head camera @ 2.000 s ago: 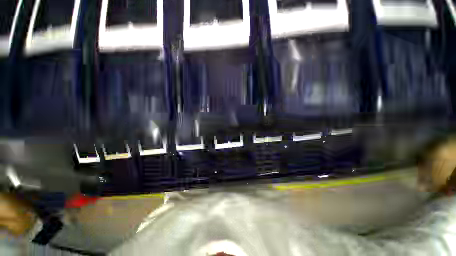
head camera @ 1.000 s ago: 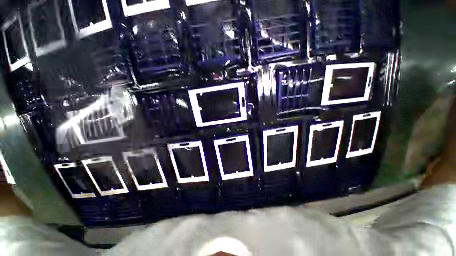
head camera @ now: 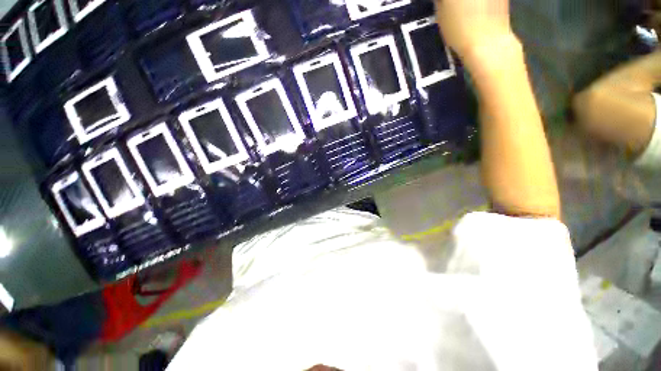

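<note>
A large shiny dark blue tray (head camera: 250, 190) lies slanted in front of me. White-bordered panels with dark centres stand in its near row, such as one panel (head camera: 214, 135). Two more lie turned sideways behind that row, one (head camera: 226, 46) near the top middle and one (head camera: 96, 110) at the left. My right hand (head camera: 472, 23) is at the top edge of the view, by the tray's right side, blurred and cut off. Its fingers and any hold are hidden. My left hand does not show clearly.
Another person's bent arm (head camera: 616, 109) is at the right. A dark green surface (head camera: 32, 239) lies left of the tray. A red object (head camera: 134, 311) and a grey floor with a yellow line are below. A blurred skin-coloured patch at bottom left is unclear.
The view has turned, so the tray appears tilted and further left. My right arm now reaches up along the tray's right side. The clear film seen at left earlier no longer shows.
</note>
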